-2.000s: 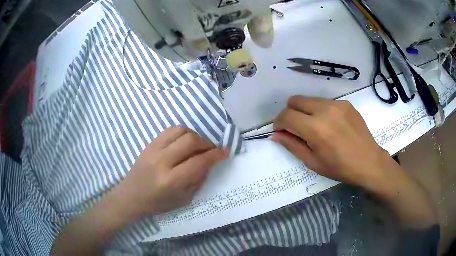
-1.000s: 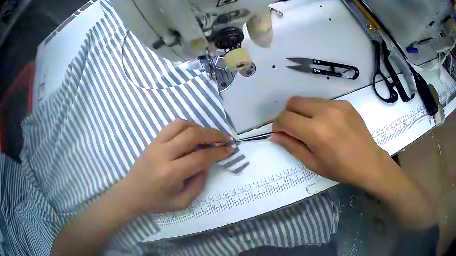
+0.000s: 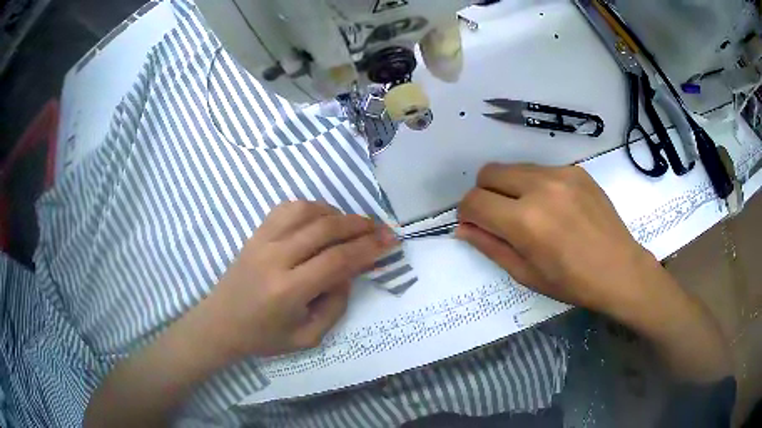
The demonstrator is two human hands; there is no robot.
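Note:
The grey-blue and white striped fabric point(image 3: 217, 167) covers the left of the table, and its edge runs under the sewing machine's presser foot point(image 3: 378, 129). My left hand point(image 3: 305, 272) pinches the fabric's corner, with a small striped end point(image 3: 397, 276) sticking out below the fingertips. My right hand point(image 3: 543, 230) holds thin dark tweezers point(image 3: 430, 231) between thumb and fingers. Their tips point left and reach the fabric at my left fingertips; the very ends are hard to make out.
Thread snips point(image 3: 547, 118) lie right of the machine head. Black-handled shears point(image 3: 652, 125) and a long black-tipped tool point(image 3: 714, 159) lie at the upper right. A printed ruler strip point(image 3: 434, 316) runs along the front edge. Striped fabric point(image 3: 476, 376) hangs below it. A red edge point(image 3: 38, 167) shows at far left.
The fabric corner, upright at my left fingertips two seconds ago, now points down toward the ruler strip. My left fingers have closed over it. My right hand has barely moved.

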